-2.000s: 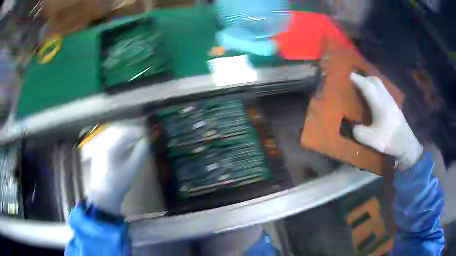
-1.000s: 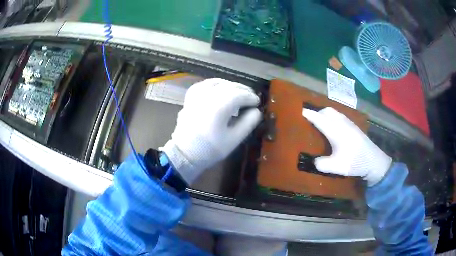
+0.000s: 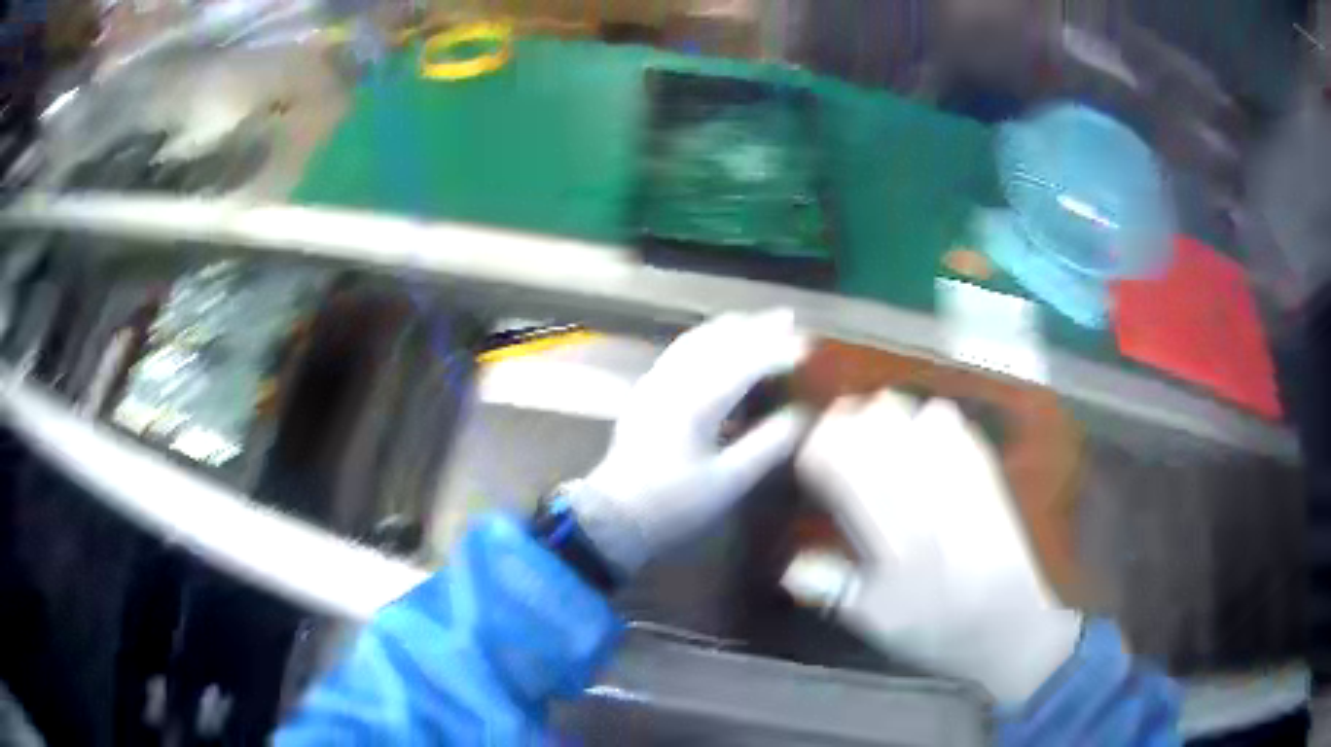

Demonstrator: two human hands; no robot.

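Note:
The orange-brown plate [image 3: 1044, 453] lies in the line between the silver rails, right of centre, partly hidden by my hands. My left hand [image 3: 701, 431], in a white glove, is at the plate's left edge, thumb and fingers bent around a dark part there; blur hides whether it grips. My right hand [image 3: 927, 533], in a white glove, is over the plate's left and front part with its fingers bent. What lies under its fingers is hidden. The frame is blurred.
A populated circuit board [image 3: 205, 365] sits in the line at left. A white sheet [image 3: 562, 377] with a yellow-black pen [image 3: 537, 345] lies left of my left hand. Behind the rail [image 3: 569, 277] are a black tray [image 3: 737, 175], yellow ring [image 3: 466, 50], blue fan [image 3: 1083, 190] and red sheet [image 3: 1197, 324].
My right hand has moved left across the plate, close to my left hand, off the plate's dark slots. My left hand stays at the plate's left edge. The view has shifted.

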